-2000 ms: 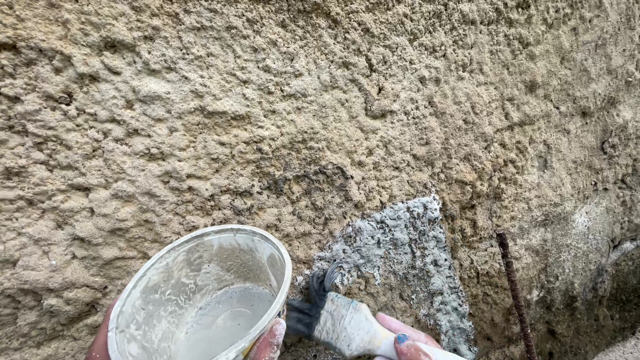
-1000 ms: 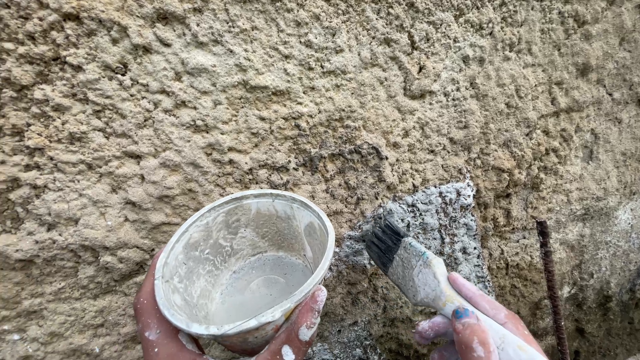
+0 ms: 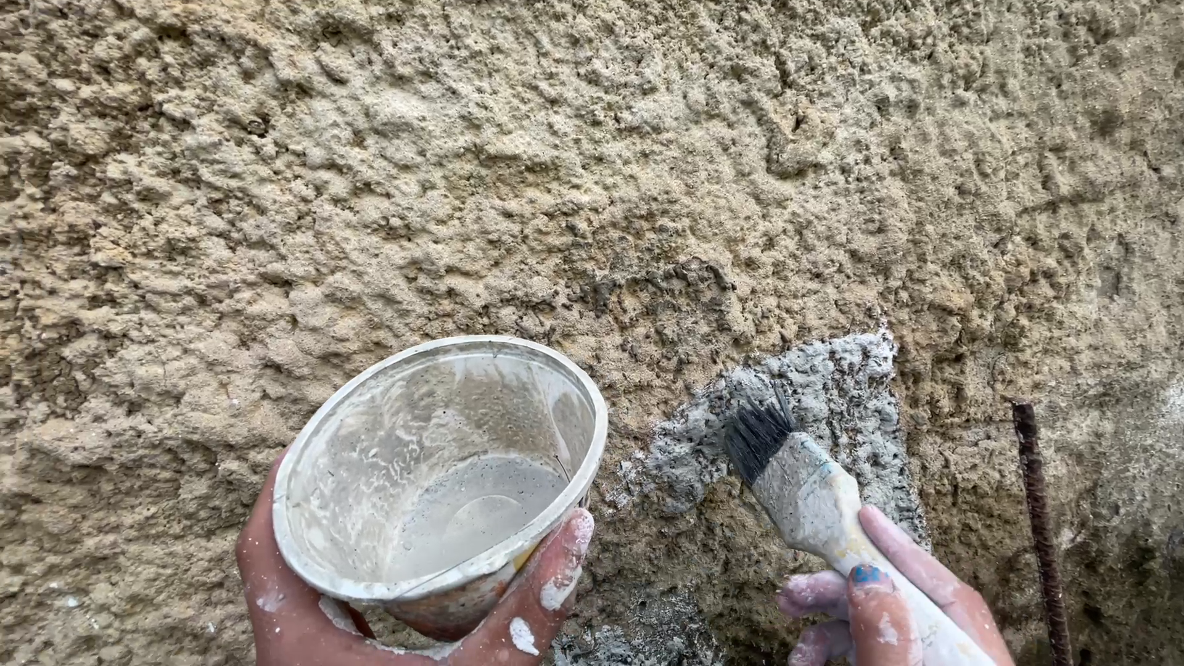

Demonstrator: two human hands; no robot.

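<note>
My left hand (image 3: 523, 606), spotted with white paint, holds a round plastic tub (image 3: 435, 347) from below, at the lower centre-left of the head view. The tub is tilted, its inside smeared, with a shallow pool of greyish-white liquid (image 3: 481, 509) at the bottom. To its right, my right hand (image 3: 893, 601) grips the white handle of a flat paintbrush (image 3: 819, 513). The brush's dark bristles point up and left, over a grey-white coated patch (image 3: 851, 407) on the wall; whether they touch it I cannot tell.
A rough tan plaster or stone wall (image 3: 462, 185) fills the view. A rusty ribbed metal rod (image 3: 1041, 527) stands upright at the lower right. Another greyish-white area (image 3: 652, 634) shows low on the wall, between my hands.
Two seconds ago the brush was low beside the tub's rim, bristles pointing left; one second ago it was up at the coated patch. Both hands now show more fully.
</note>
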